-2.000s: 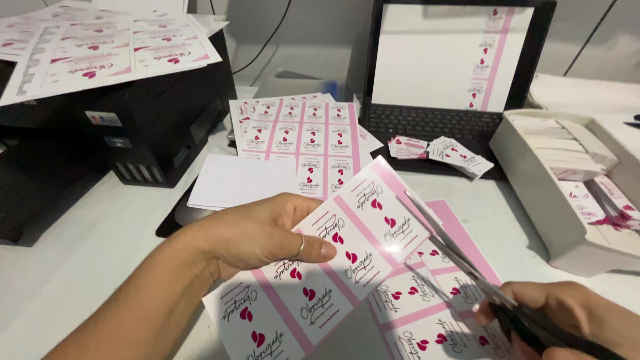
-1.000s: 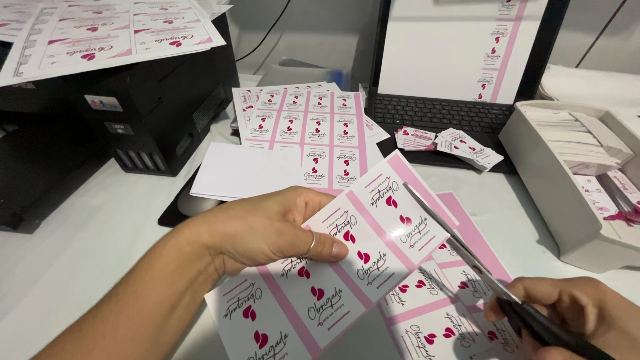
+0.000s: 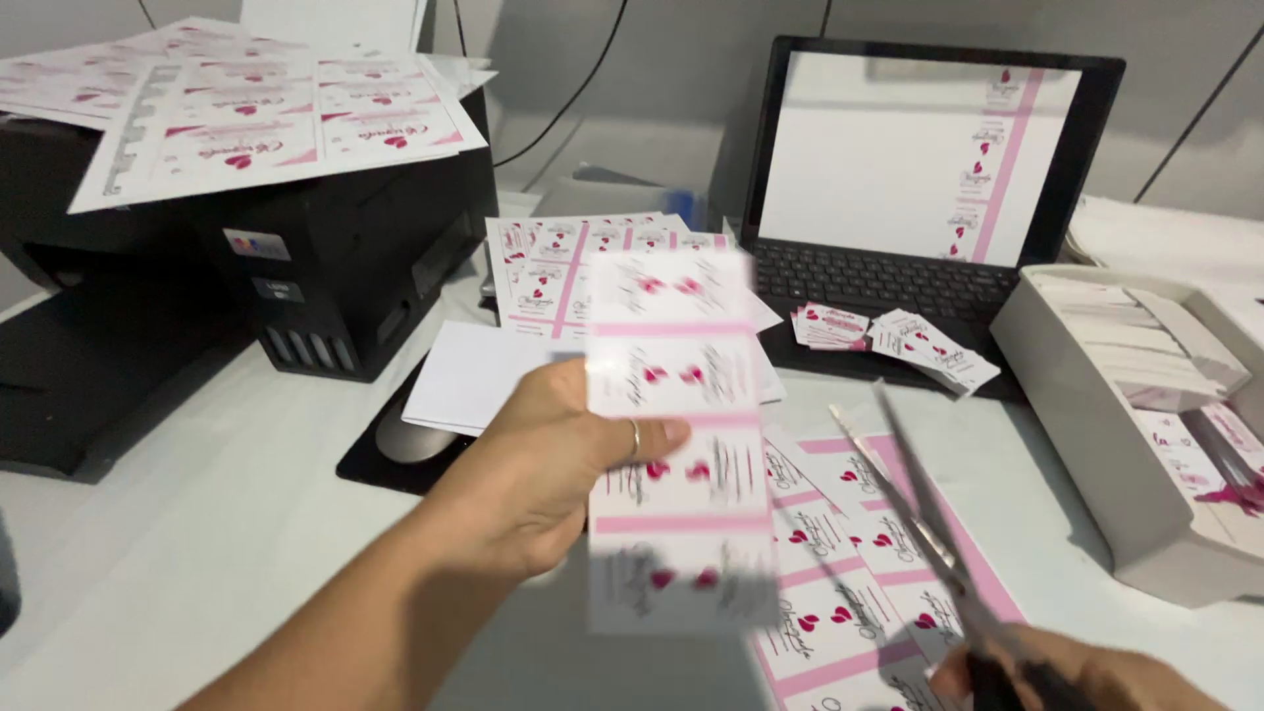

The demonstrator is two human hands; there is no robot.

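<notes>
My left hand [image 3: 563, 454], with a ring on one finger, pinches a printed card strip [image 3: 681, 385] and holds it upright; pink bands divide it, and motion blurs it. To its right, my right hand [image 3: 1076, 671] grips black-handled scissors [image 3: 933, 533], whose blades point up, stand slightly apart and do not touch the strip. Beneath the scissors lie printed card sheets [image 3: 820, 642] with pink borders. Behind the strip are more printed sheets [image 3: 538, 272] and a white sheet [image 3: 469, 370].
A black printer [image 3: 346, 276] with printed sheets [image 3: 247, 128] on top stands at left. A laptop [image 3: 889, 281] has small cut cards [image 3: 829, 328] on its front edge. At right, an open box [image 3: 1076, 444] holds cards. A mouse [image 3: 410, 436] rests on a black pad.
The strip was tilted, with the scissors at its right edge; now it is turned upright, farther left and apart from the blades. The scissors now point up, their blades more visibly spread.
</notes>
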